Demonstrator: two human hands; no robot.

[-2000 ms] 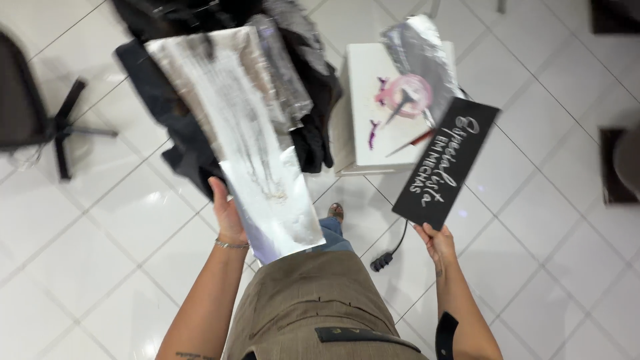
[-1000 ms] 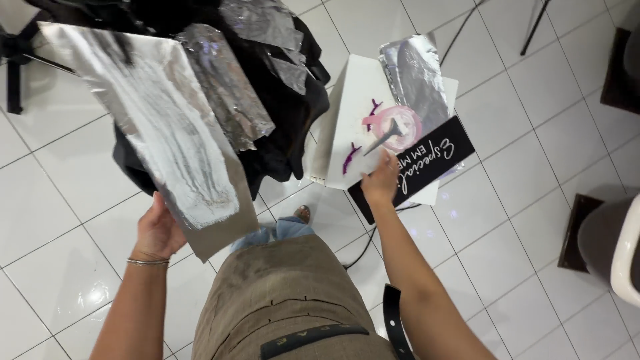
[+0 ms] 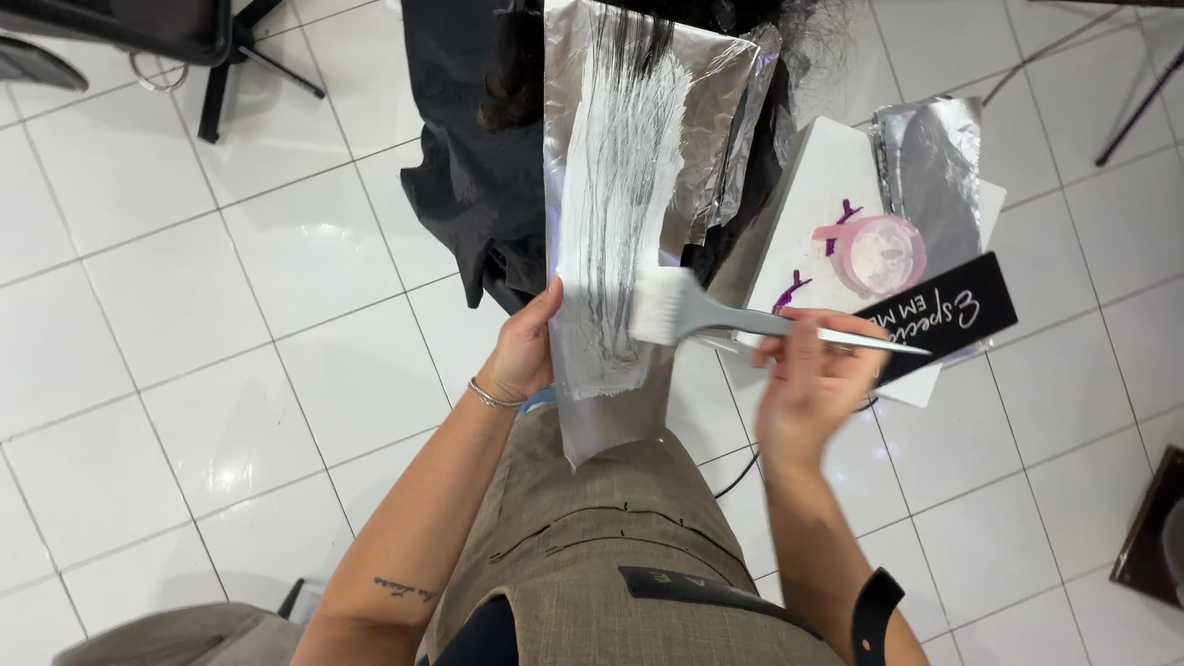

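My left hand [image 3: 527, 347] holds the left edge of a long foil sheet [image 3: 615, 425]. Dark hair strands coated in white cream [image 3: 629, 185] lie along the foil. In my right hand [image 3: 819, 379] is a grey tint brush [image 3: 740, 319], its white bristles over the right side of the coated strands. To the right, a pink bowl [image 3: 883, 254] with white cream stands on a white surface, beside purple hair clips [image 3: 791, 289] and a stack of foil sheets [image 3: 939, 176]. A black board with white lettering [image 3: 971, 305] lies below the bowl, partly behind my right hand.
A person's dark hair and black cape [image 3: 472, 185] are at the top centre, with more folded foil [image 3: 745, 139] at the right. A black chair base [image 3: 217, 92] stands upper left on the white tiled floor [image 3: 231, 370]. A cable [image 3: 737, 476] runs near my apron.
The black board, held in my right hand two seconds ago, now lies by the bowl. My right hand has picked up the brush from the bowl and moved it over to the foil.
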